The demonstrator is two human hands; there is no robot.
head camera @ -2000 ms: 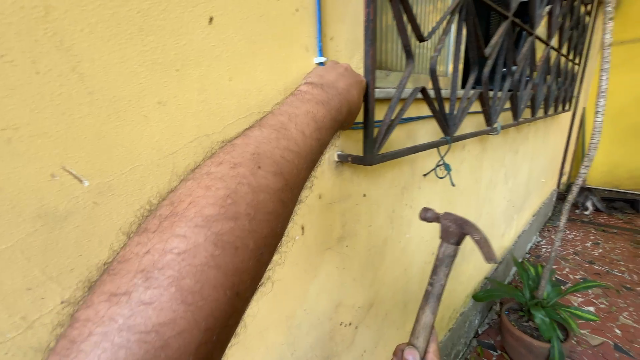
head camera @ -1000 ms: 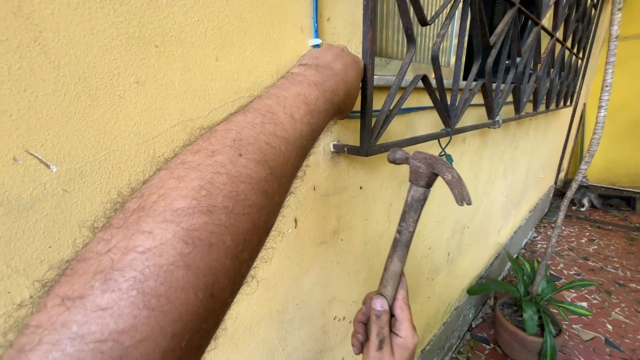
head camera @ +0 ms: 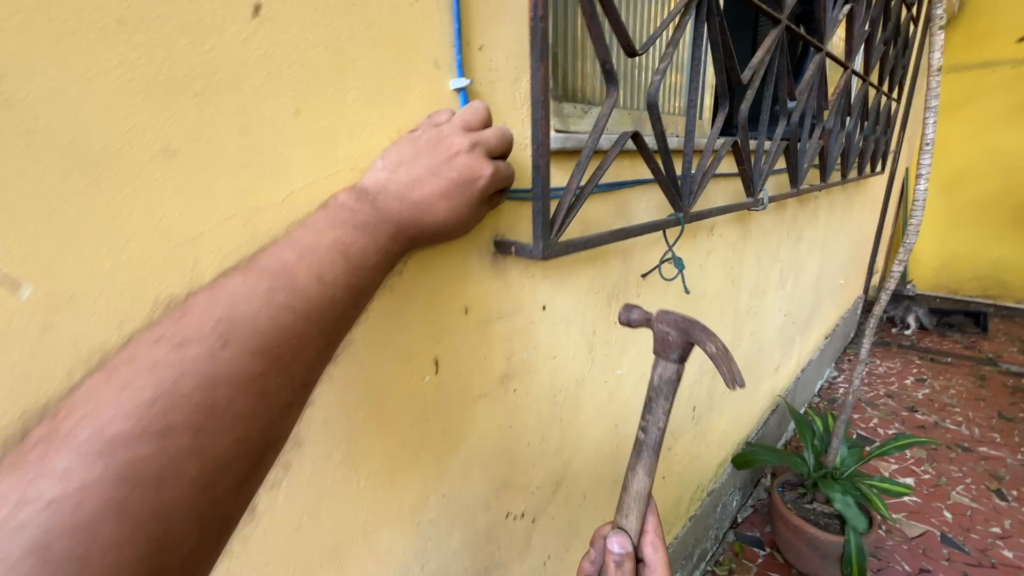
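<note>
My left hand [head camera: 452,172] is against the yellow wall [head camera: 360,400], its fingers curled around or over a blue cable [head camera: 458,36]; the fingertips and whatever they pinch are hidden. Just above the knuckles a white cable clip [head camera: 460,83] sits on the cable. Thin blue lines [head camera: 616,186] run right from beside the hand, behind the window grille. Low in the view, my right hand [head camera: 626,548] grips the wooden handle of a rusty claw hammer [head camera: 660,384], held upright with its claw to the right.
A dark metal window grille [head camera: 541,160] juts from the wall just right of my left hand. A knotted green cord [head camera: 672,260] hangs from its lower bar. At lower right stand a potted plant [head camera: 816,520] and a thin trunk [head camera: 904,256]; a small animal [head camera: 908,312] is farther back on the tiled floor.
The right hand and hammer came up into fuller view between the two earlier frames. The left hand stays by the cable below the clip, with more cable showing between them now.
</note>
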